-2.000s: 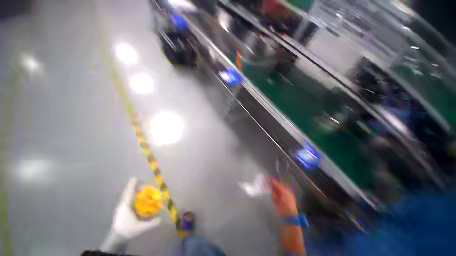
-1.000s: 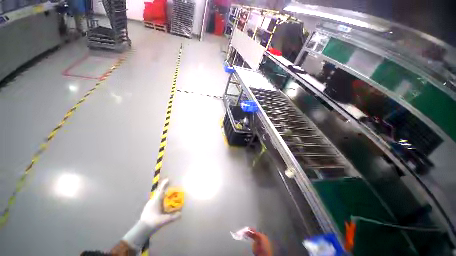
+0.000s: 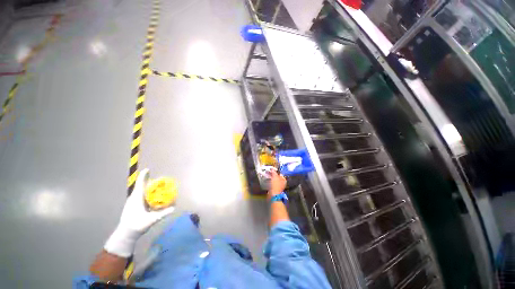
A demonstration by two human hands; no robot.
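Note:
My left hand [image 3: 132, 217], in a white glove, holds a round clump of yellow crumpled residue [image 3: 161, 192] over the floor at the lower left. My bare right hand [image 3: 277, 184], with a blue band at the wrist, reaches over the black waste bin [image 3: 247, 148]. Something small and whitish shows at its fingertips; I cannot tell whether it is held or lies in the bin. The bin stands on the floor under the edge of the roller line and has mixed yellow and dark scraps inside.
A metal roller conveyor [image 3: 361, 180] runs along the right, with a white panel [image 3: 299, 59] at its far end. Blue tags [image 3: 297, 162] hang on its frame. Yellow-black tape [image 3: 138, 115] marks the grey floor. A dark green bench surface lies further right.
I have come up to the bin, which is now close. My right hand has moved forward over it with the whitish thing. My left hand still holds the yellow clump.

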